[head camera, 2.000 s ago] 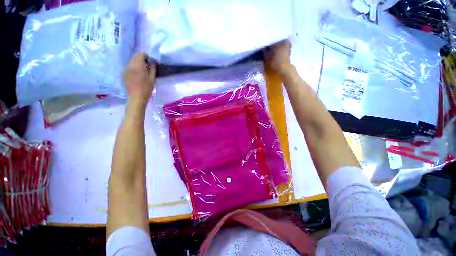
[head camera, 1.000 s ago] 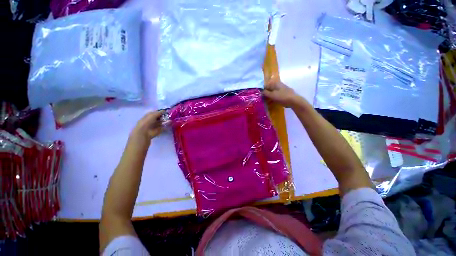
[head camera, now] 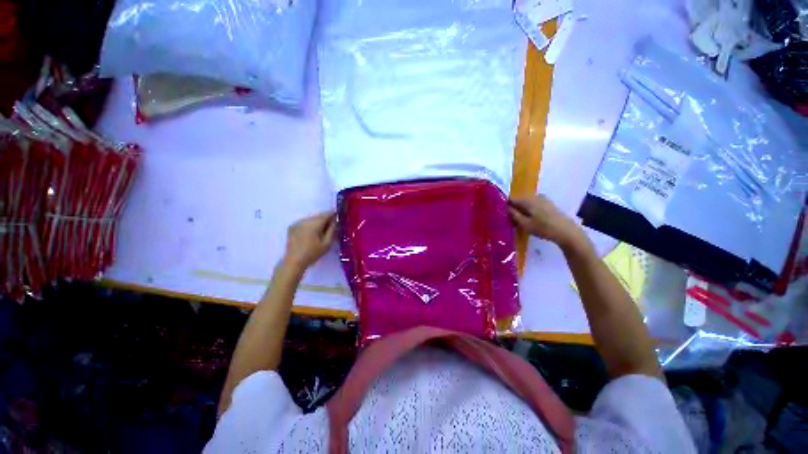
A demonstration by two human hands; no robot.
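A pale blue-white poly mailer [head camera: 421, 97] lies flat in front of me, its opening edge towards me. Bagged magenta garments [head camera: 416, 257] lie at that opening, with the top part inside it and the rest sticking out towards my body. Red strips show along the clear bag. My left hand [head camera: 312, 238] grips the mailer's left opening edge beside the garments. My right hand [head camera: 538, 218] grips the right edge. The fingertips are small and partly hidden by the plastic.
A plump packed parcel [head camera: 208, 44] is at the upper left, over a bagged beige item [head camera: 182, 93]. A bundle of red-edged bags [head camera: 66, 199] is at far left. Mailers with a shipping label [head camera: 660, 173] lie right, above a yellow sheet [head camera: 625, 270]. White tags [head camera: 542, 22] lie at the top.
The mailer's opening has come towards me and now covers the top of the magenta garments. Both hands have moved nearer my body with its edges. The camera view has shifted.
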